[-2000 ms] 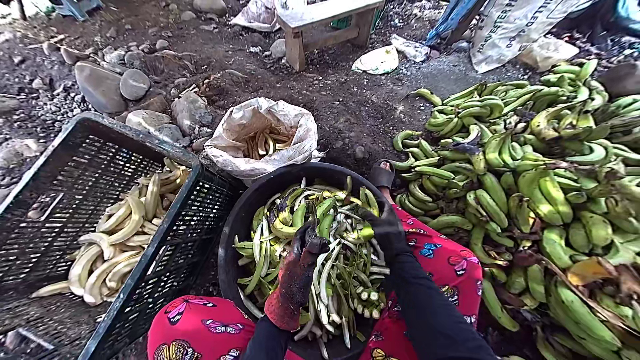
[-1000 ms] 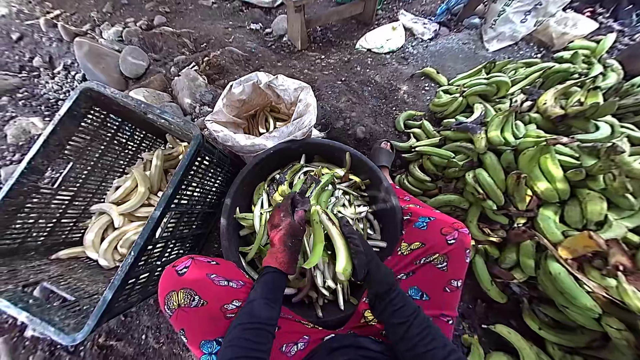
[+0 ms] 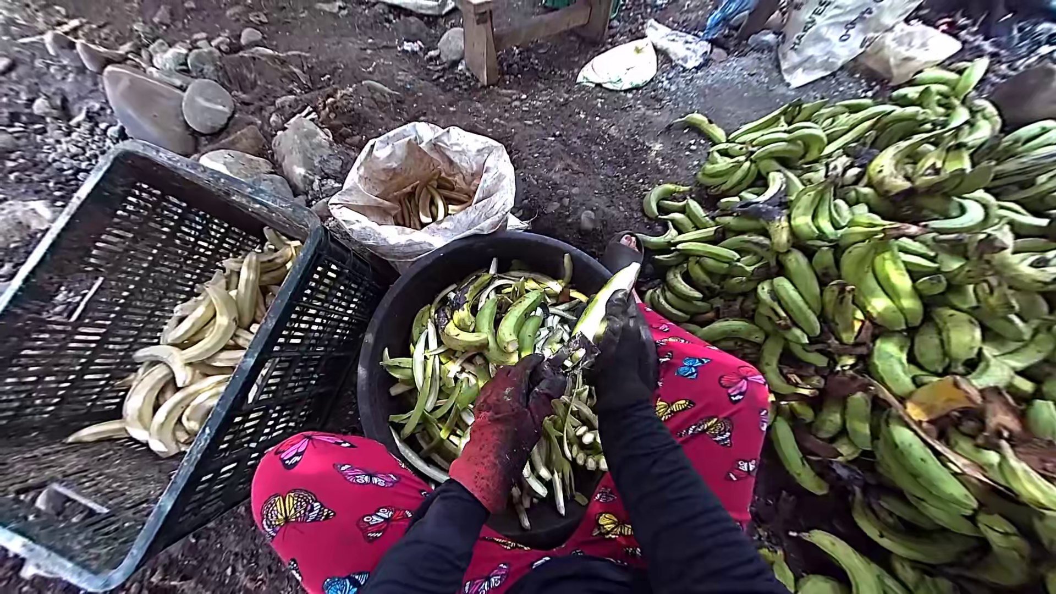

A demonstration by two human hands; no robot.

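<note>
A partly peeled green plantain (image 3: 609, 301) stands tilted at the right side of a black round tub (image 3: 388, 322), and my right hand (image 3: 615, 351), in a black glove, is closed around it. My left hand (image 3: 507, 421), in a dirty red glove, has its fingertips at the plantain's lower end; whether it holds a tool there is hidden. Below both hands, the tub holds green plantains (image 3: 503, 322) and many strips of peel (image 3: 425, 367). Peeled plantains (image 3: 194, 355) lie in a tilted dark plastic crate (image 3: 165, 528) on the left.
Behind the tub stands an open woven sack (image 3: 363, 198) with pale pieces inside. A large heap of green plantains (image 3: 883, 280) covers the ground at the right. Stones (image 3: 148, 107) lie beyond the crate, a wooden bench (image 3: 483, 41) at the back. A sandalled foot (image 3: 623, 252) is beside the tub.
One second ago a green plantain pointed down toward me between my hands. Now a plantain with pale flesh showing points up and away in my right hand, farther to the right.
</note>
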